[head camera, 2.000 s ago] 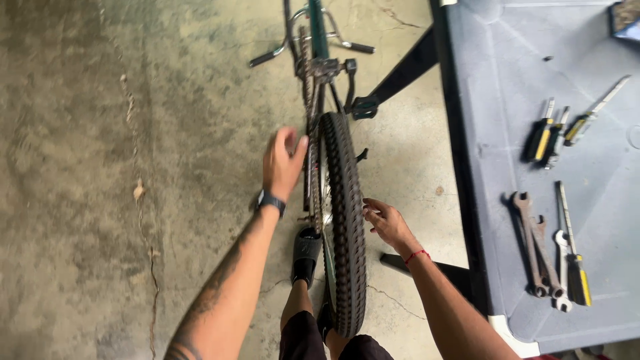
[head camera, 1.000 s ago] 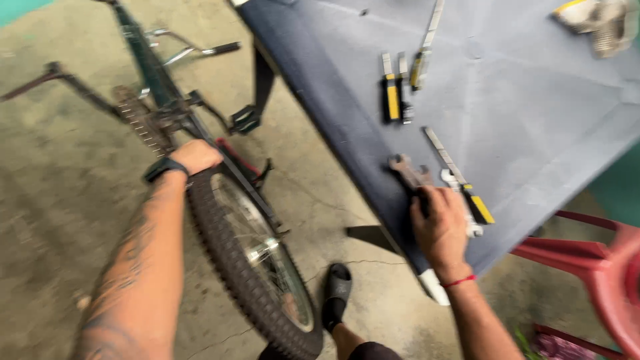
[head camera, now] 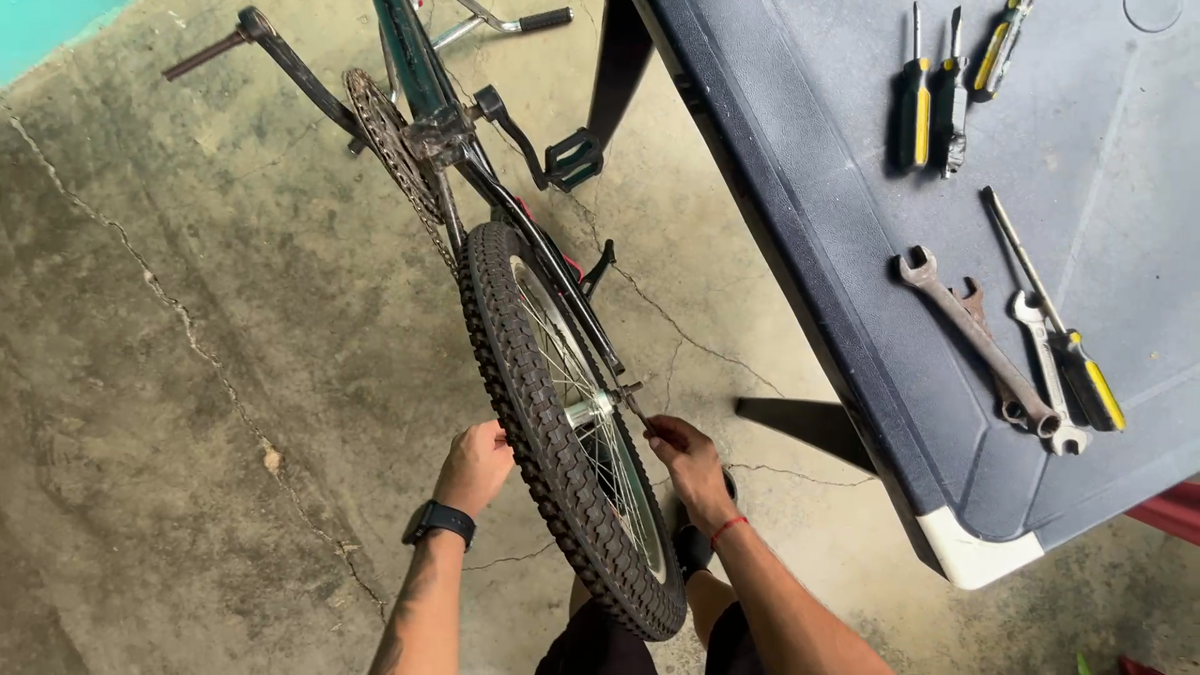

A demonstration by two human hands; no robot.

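A bicycle's rear wheel with a knobby tire (head camera: 534, 403) stands between my arms, its silver hub (head camera: 589, 411) and spokes visible on the right side. My right hand (head camera: 689, 464) pinches a thin metal piece (head camera: 637, 408) that reaches up to the axle end. On the other side, my left hand (head camera: 476, 464) is at the tire's left edge, its fingertips partly hidden by the tire; whether it grips anything does not show. Above the wheel are the chainring (head camera: 384, 141), the chain, a crank with a black pedal (head camera: 574, 159) and the dark green frame (head camera: 411, 61).
At the right stands a grey plastic table (head camera: 844, 281) with a white corner. On it lie several screwdrivers (head camera: 914, 112), a large open-end wrench (head camera: 975, 337), a rusty wrench (head camera: 972, 298) behind it and a silver wrench (head camera: 1041, 361). A black table leg (head camera: 806, 431) juts toward the wheel.
My right hand has left the wrenches on the table and is now at the wheel's axle. My left hand has moved from the top of the tire down to its left side.
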